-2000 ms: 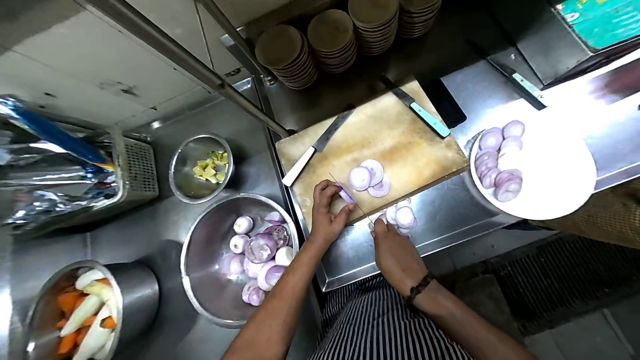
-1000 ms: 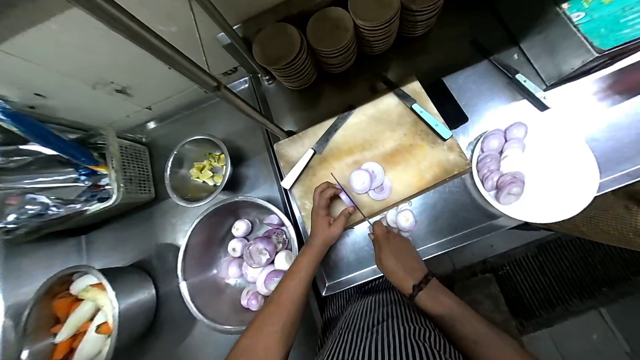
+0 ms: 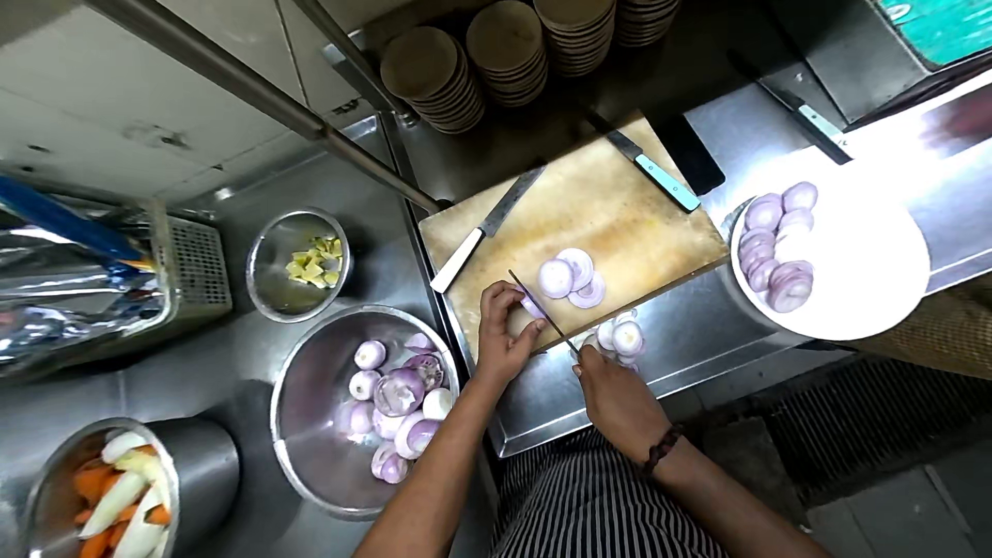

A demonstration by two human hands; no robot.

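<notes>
My left hand (image 3: 505,329) pinches a piece of peeled red onion (image 3: 531,304) near the front left edge of a worn cutting board (image 3: 620,209). In my right hand (image 3: 616,391) is a knife, its thin blade (image 3: 542,310) lying against the onion's right side. Several onion slices (image 3: 573,276) lie just right of the blade. Onion end pieces (image 3: 624,338) rest on the steel below the board's front edge. A white-handled knife (image 3: 490,227) and a turquoise-handled knife (image 3: 655,172) lie on the board. A white plate (image 3: 860,271) at the right holds more onion slices.
Left of the board stand a steel bowl of peeled onions (image 3: 310,434), a small bowl of yellowish pieces (image 3: 263,287) and a steel pot (image 3: 205,465) with carrots and white vegetable pieces. Stacked round dishes (image 3: 508,46) stand behind. Another knife (image 3: 814,120) lies at the upper right.
</notes>
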